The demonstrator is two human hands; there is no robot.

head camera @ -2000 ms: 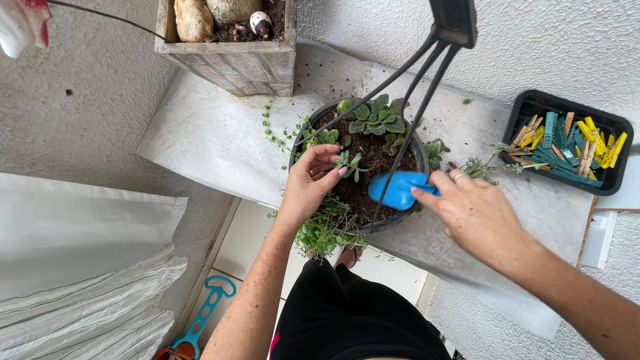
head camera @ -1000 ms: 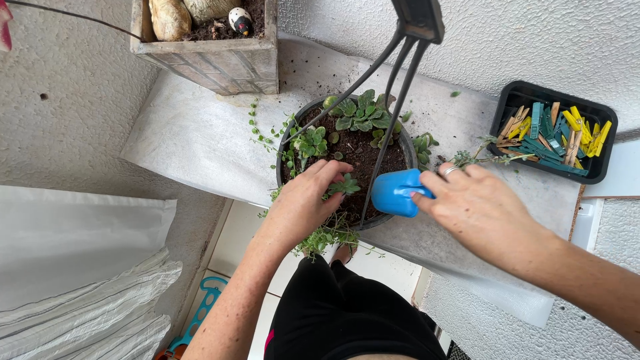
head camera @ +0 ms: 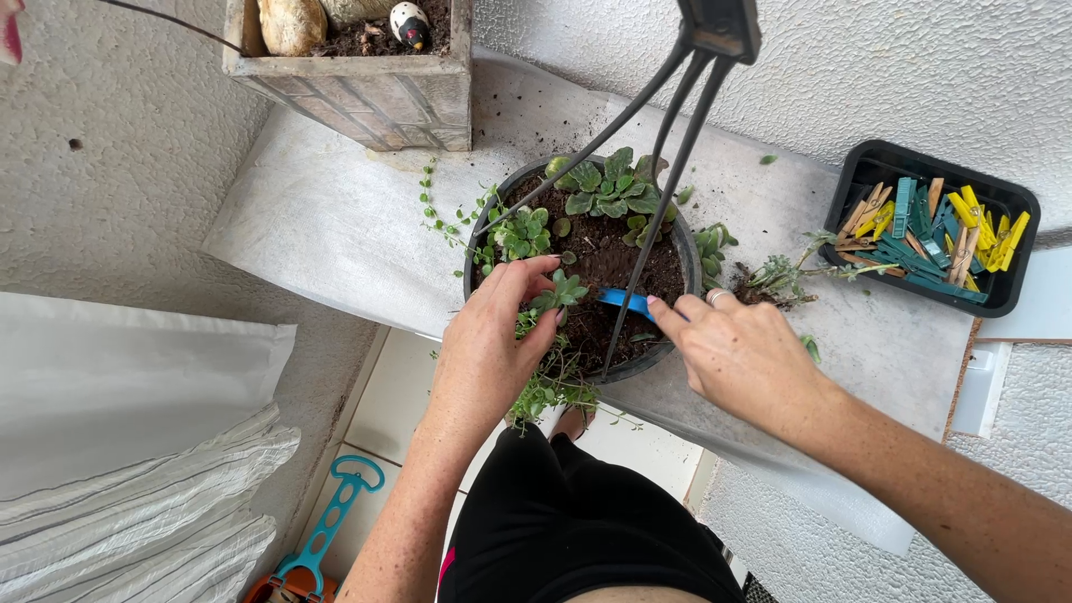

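A round black plant pot [head camera: 688, 251] with dark soil [head camera: 599, 251] and several small plants stands in the middle of the bench. My left hand [head camera: 502, 335] is at its near left side, fingers around a small succulent [head camera: 564, 291] that sits between thumb and fingertips. In my right hand [head camera: 737, 352] is a blue plastic scoop [head camera: 624, 300], its edge tilted into the soil beside the succulent; the handle is mostly hidden by my fingers. Broad-leaved rosettes [head camera: 615, 186] grow at the pot's far side, and trailing stems [head camera: 553, 385] hang over its near rim.
Black hanger arms [head camera: 670, 193] cross above the pot. A rectangular planter [head camera: 352, 92] stands at the back left. At right, a black tray [head camera: 1026, 243] holds clothespins, with a loose uprooted plant [head camera: 775, 276] beside it. A curtain [head camera: 142, 402] hangs at left.
The blue scoop was upright at the pot's right edge; now it is tipped and reaches further left into the soil. My left hand remains at the small succulent.
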